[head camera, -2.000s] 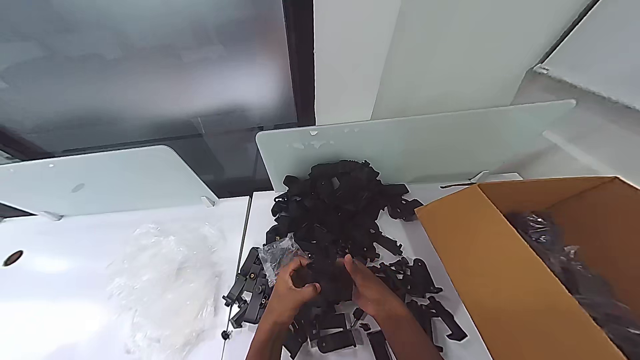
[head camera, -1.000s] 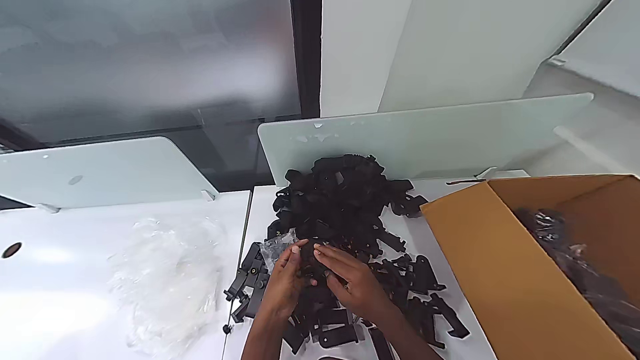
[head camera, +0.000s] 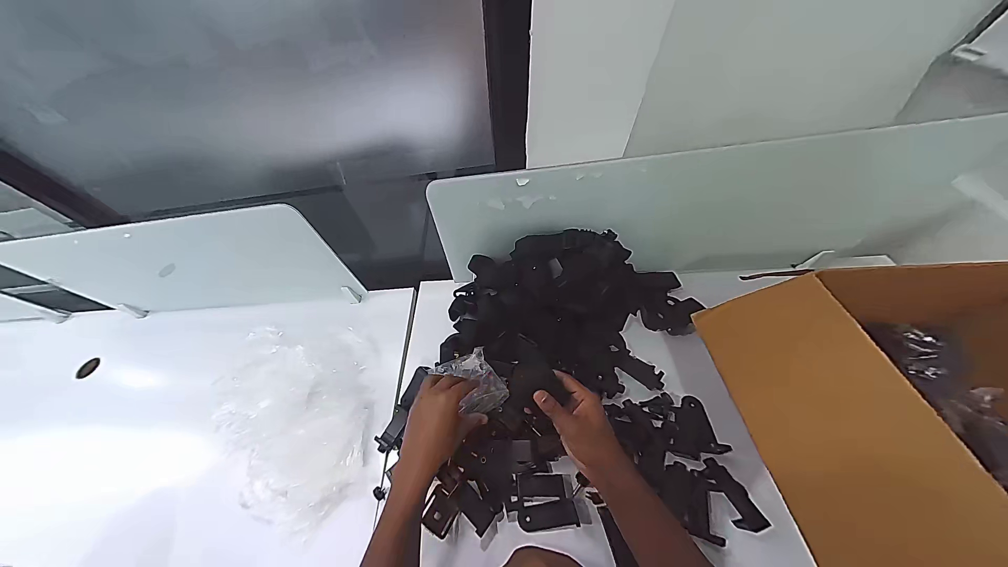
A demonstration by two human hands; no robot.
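Observation:
A large heap of black plastic parts (head camera: 567,299) lies on the white table against the glass divider. My right hand (head camera: 579,417) holds a black plastic part (head camera: 531,382) between thumb and fingers, at the near side of the heap. Left of it, my left hand (head camera: 445,409) reaches to a small clear plastic bag (head camera: 480,382) with small items inside; the fingers are at the bag, but whether they grip it cannot be told. Several loose black parts (head camera: 549,513) are spread around and between my forearms.
Crumpled clear plastic bags (head camera: 303,425) lie on the table at the left. An open cardboard box (head camera: 835,409) with plastic-wrapped contents (head camera: 921,354) stands at the right. Frosted glass dividers (head camera: 709,205) line the table's back edge. A dark cable hole (head camera: 88,368) is at far left.
My hands, together over a small dark part one second ago, are now apart. The left has moved to the small clear bag, while the right holds a black part.

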